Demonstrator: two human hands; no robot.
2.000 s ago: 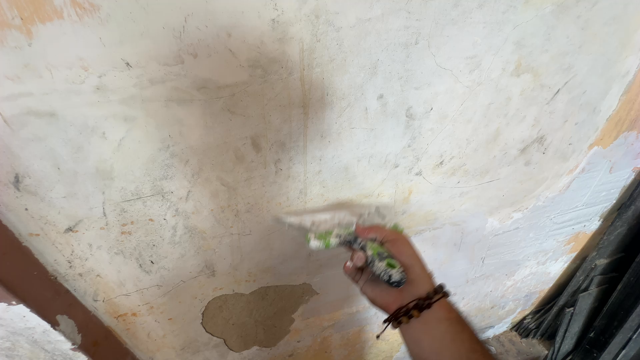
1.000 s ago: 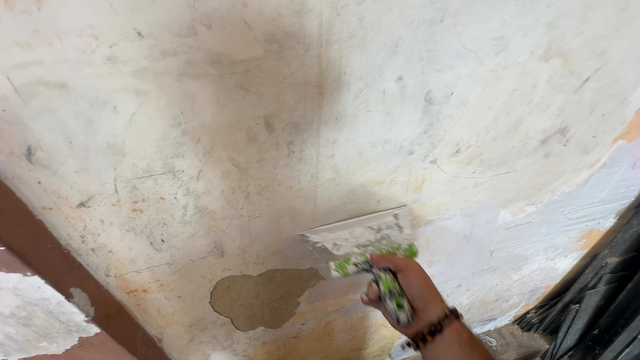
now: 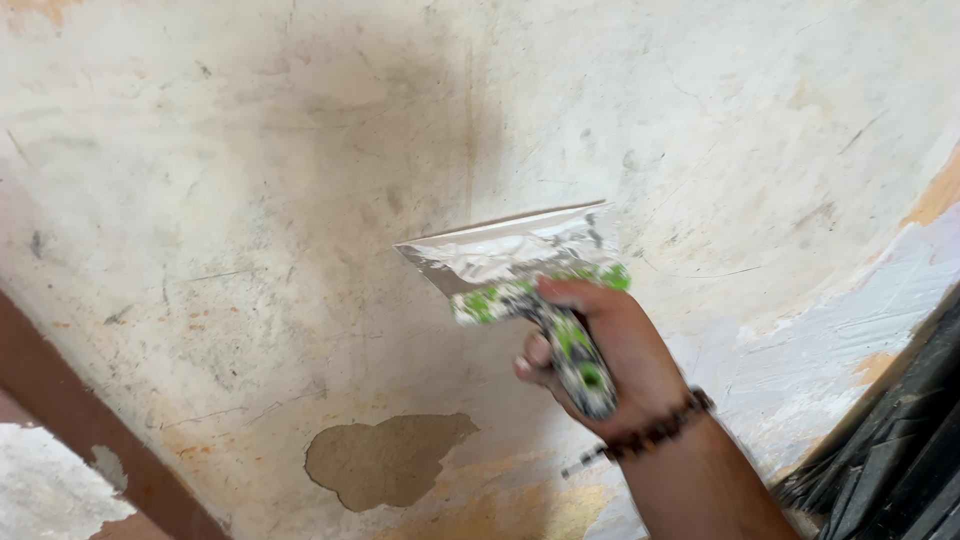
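Note:
My right hand (image 3: 600, 345), with a dark beaded bracelet at the wrist, grips the handle of a wide putty knife (image 3: 517, 259). The handle is green and black, smeared with white filler. White filler also coats much of the broad metal blade, whose long edge lies at or close to the stained, off-white wall (image 3: 315, 187); contact is not certain. Below and left of the knife, a bare grey-brown patch (image 3: 386, 461) shows where the wall's coating is gone. My left hand is not in view.
A reddish-brown painted strip (image 3: 90, 420) runs diagonally across the lower left, with chipped paint on it. Dark, long pieces of material (image 3: 885, 450) are stacked at the lower right. Pale bluish filler and orange areas (image 3: 941, 187) mark the wall's right side.
The putty knife, still in my right hand, has moved up the wall, farther from the bare patch than one second ago. Its blade now faces the camera more fully than two seconds ago.

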